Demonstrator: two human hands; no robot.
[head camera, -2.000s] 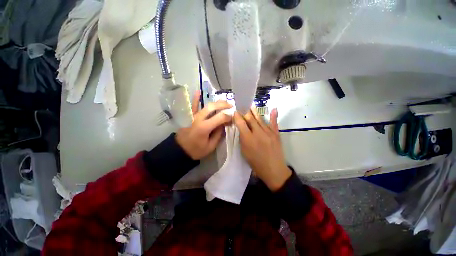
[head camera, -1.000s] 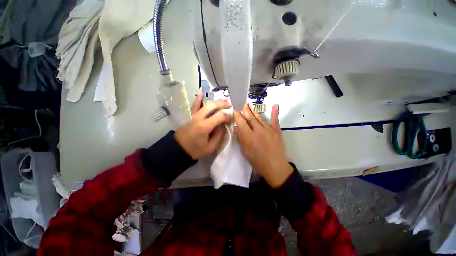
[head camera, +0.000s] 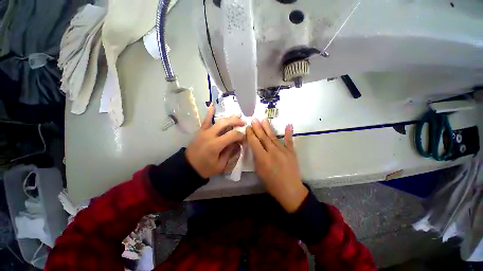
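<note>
A white fabric strip (head camera: 236, 166) lies under my hands, its short end hanging down toward me; its far end runs under the head of the white sewing machine (head camera: 339, 47). My left hand (head camera: 216, 143) grips the strip from the left with thumb and fingers near the needle area. My right hand (head camera: 275, 159) lies over the strip's right side, fingertips pressing it close to my left fingertips. The needle and presser foot are hidden behind the machine's front part and the bright glare.
A ribbed gooseneck lamp (head camera: 163, 47) stands left of the needle. Cream cut pieces (head camera: 85, 58) fan out at the table's left. Green-handled scissors (head camera: 433, 136) and a black switch box (head camera: 466, 143) are at the right end. A grey-white cloth heap (head camera: 450, 206) hangs at right.
The strip has moved forward under the machine, so much less of it hangs toward me. My hands stay close together near the needle. The view has shifted slightly.
</note>
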